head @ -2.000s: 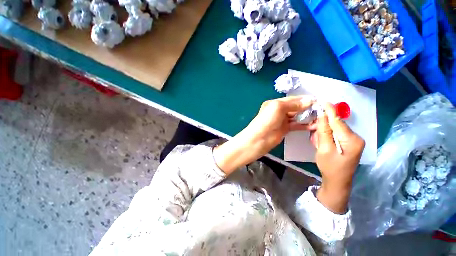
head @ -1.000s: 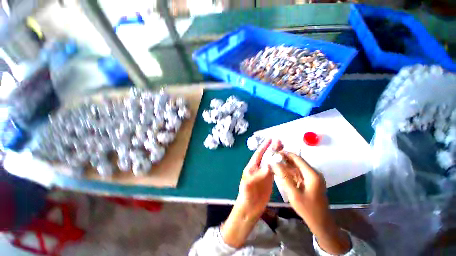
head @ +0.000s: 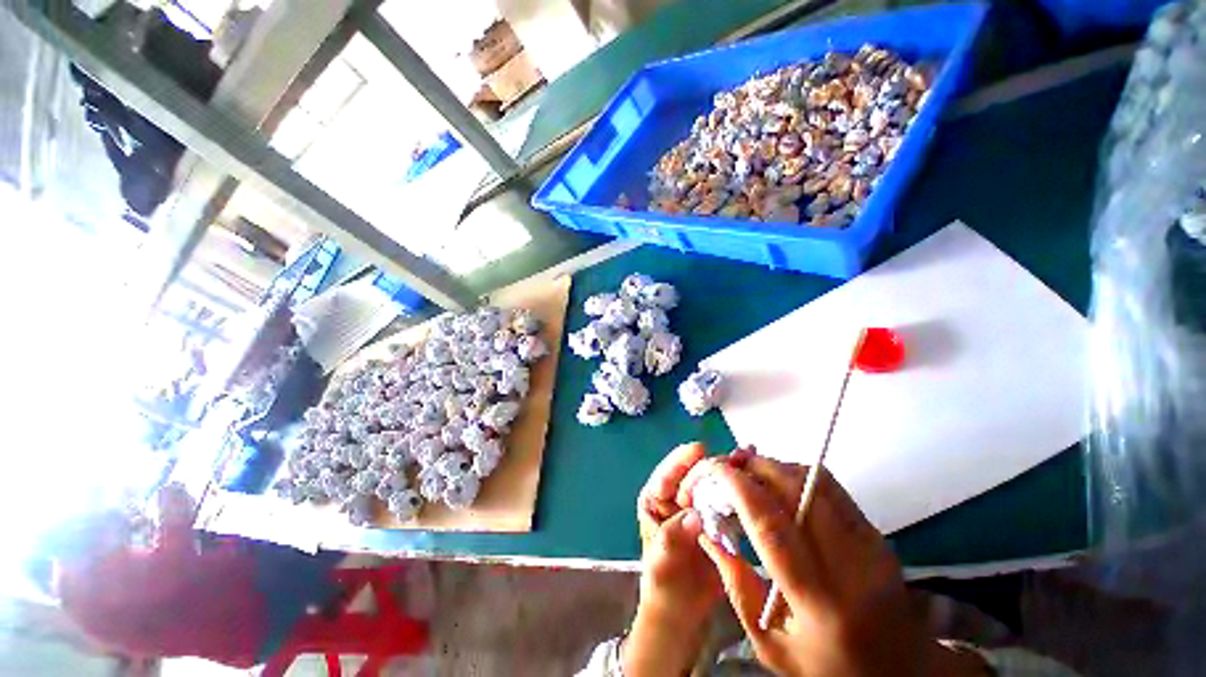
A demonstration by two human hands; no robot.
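My left hand [head: 671, 529] and my right hand [head: 823, 556] meet at the bench's front edge around one white-grey knobbly resin body [head: 716, 508]. The fingers of both hands touch it and partly cover it. A thin pale stick [head: 829, 430] slants from the red cap [head: 880, 351] down across my right hand; whether the fingers grip it is unclear. The cap sits on the white paper sheet [head: 952, 410]. Another resin body [head: 701, 390] lies at the sheet's left corner. A loose pile of bodies [head: 627, 347] lies further left on the green bench.
A brown board [head: 556, 397] at left carries rows of bodies. A blue bin [head: 741, 245] of small mixed parts stands behind the paper. A clear plastic bag [head: 1137, 318] is at the right edge. Metal uprights stand at back left. A person in red is at lower left, near a red stool.
The view has tilted up and swung left. The stick now shows leaning from the red cap across my right hand. Both hands are still together around a body.
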